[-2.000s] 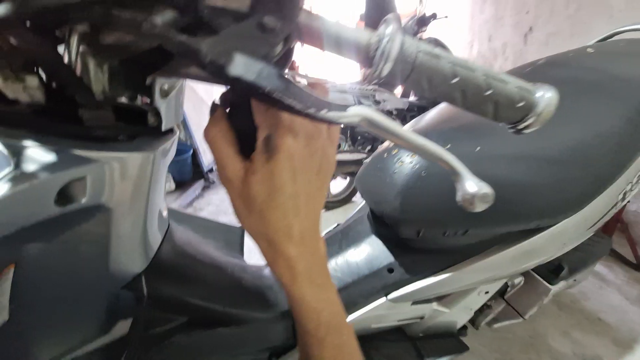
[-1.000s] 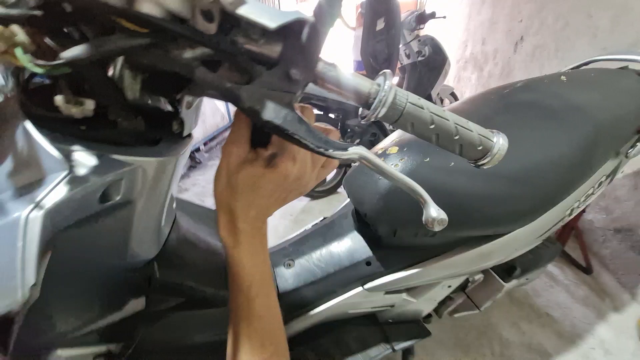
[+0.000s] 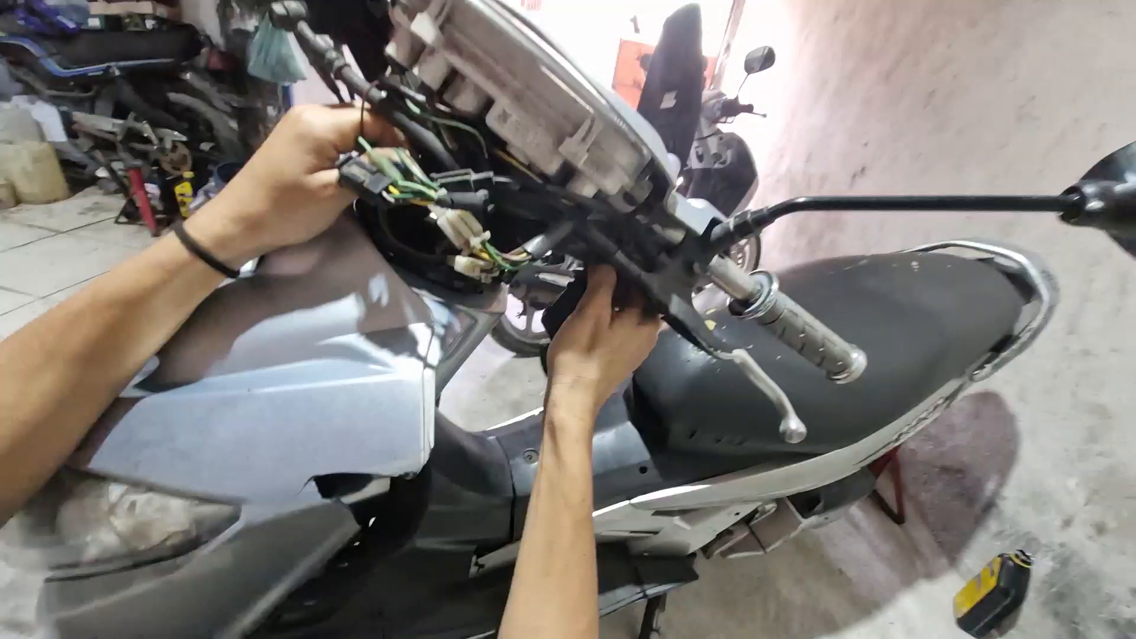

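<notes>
The motorcycle's handlebar assembly has exposed wiring connectors (image 3: 461, 231) and the back of an instrument cluster (image 3: 550, 115). My left hand (image 3: 306, 177), with a black wristband, is at the assembly's left side beside the wires; its fingertips are hidden behind it. Under the bar, my right hand (image 3: 599, 333) has its thumb and fingers around a black part, mostly hidden by the hand and the bar. To its right are a silver lever (image 3: 772, 390) and a grey rubber grip (image 3: 808, 337).
A mirror stem (image 3: 914, 204) juts out right above the black seat (image 3: 834, 346). The grey front fairing (image 3: 293, 417) lies below my left arm. A black and yellow bottle (image 3: 992, 595) is on the floor at lower right. Other motorcycles (image 3: 115, 98) stand behind, near a wall.
My left hand has come into view at the handlebar assembly. My right hand remains under the bar. The view has widened, now showing the instrument cluster and the mirror stem.
</notes>
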